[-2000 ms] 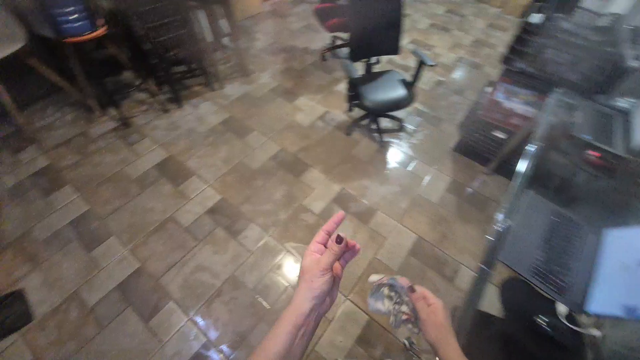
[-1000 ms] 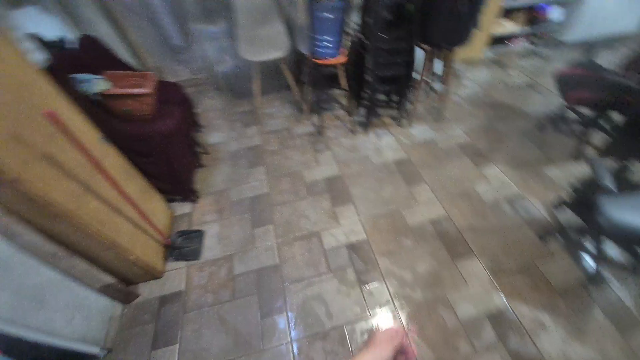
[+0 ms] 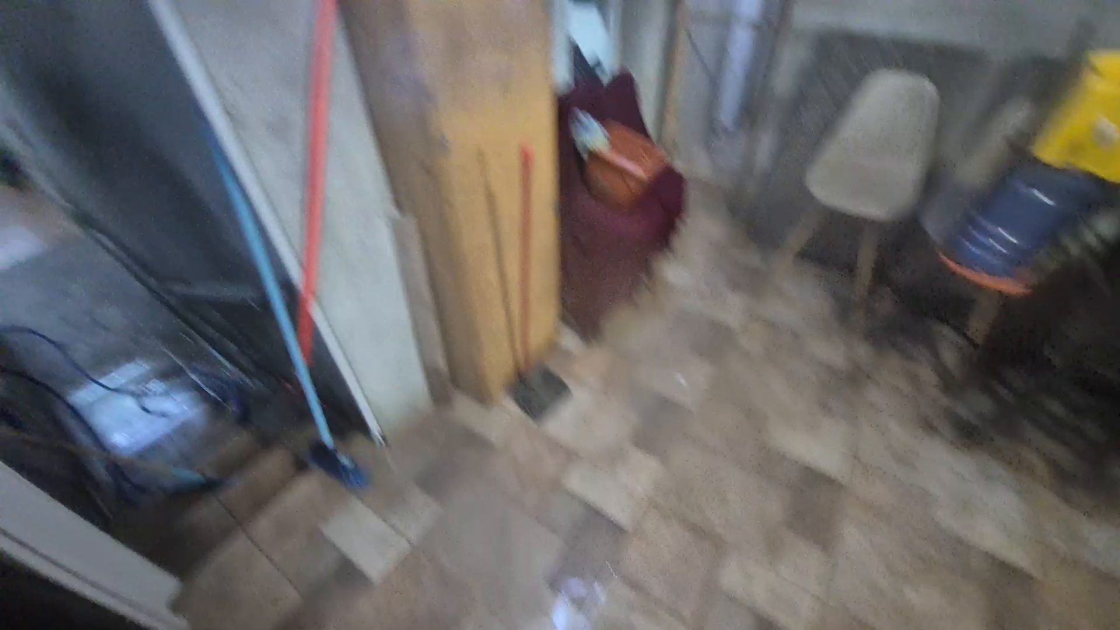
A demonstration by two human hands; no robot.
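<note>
Neither my left hand nor my right hand shows in the head view, so what they hold or touch is hidden. The picture is blurred. A long-handled dustpan (image 3: 540, 391) with a red stick stands on the tiled floor against a yellow-orange pillar (image 3: 499, 210). To its left, a blue-handled brush or broom (image 3: 284, 337) leans with its dark blue head on the floor, and a red pole (image 3: 317, 175) crosses behind its upper part.
An orange basket (image 3: 623, 166) rests on furniture under a maroon cloth (image 3: 604, 254). A pale chair (image 3: 875, 149) stands at the back right, near a blue container (image 3: 1015, 219) on an orange seat. Cables (image 3: 61, 350) lie at the left beyond a doorway.
The view has swung far to the left. Both hands, the right one with a patterned item, showed two seconds ago; one showed at the bottom edge a second ago; now neither does.
</note>
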